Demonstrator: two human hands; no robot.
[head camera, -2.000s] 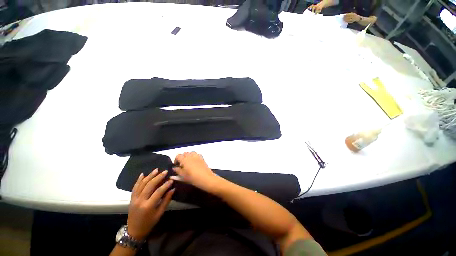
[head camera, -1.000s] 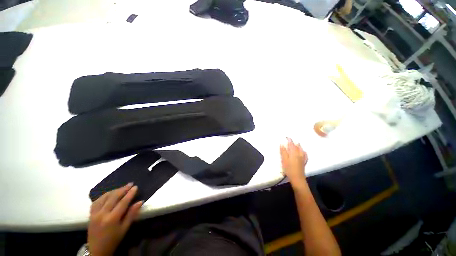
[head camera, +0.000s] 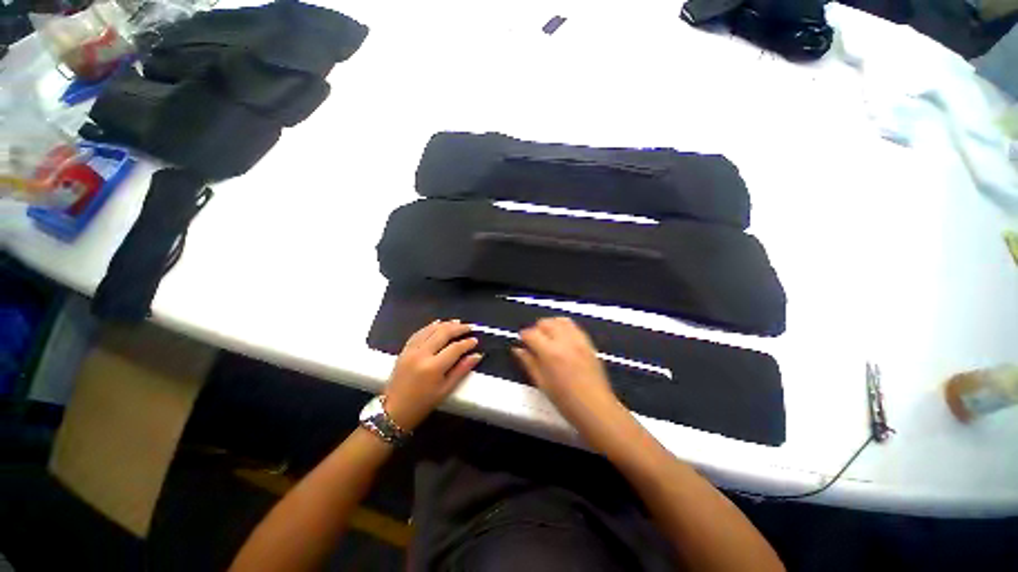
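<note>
A long black zipper panel (head camera: 726, 385) lies flat along the table's near edge, with white table showing through its centre slot. My left hand (head camera: 438, 360) rests on its left part, fingers at the slot's left end. My right hand (head camera: 562, 355) is bent over the slot just right of it, fingertips down on the panel. Whether the fingertips pinch a slider is too small to tell. Two thicker black panel stacks lie beyond, a nearer one (head camera: 580, 263) and a farther one (head camera: 580, 179), each with a raised ridge.
Thread snips (head camera: 877, 408) with a cord and an amber bottle (head camera: 982, 393) lie at right. A black fabric pile (head camera: 212, 89), a narrow black piece (head camera: 151, 240) and a blue tray (head camera: 84, 201) are at left. A black bundle (head camera: 770, 25) is at the far side.
The panel, folded and twisted one second ago, now lies flat with its slot open. My right hand has come from the table at right onto the panel. The view has swung left.
</note>
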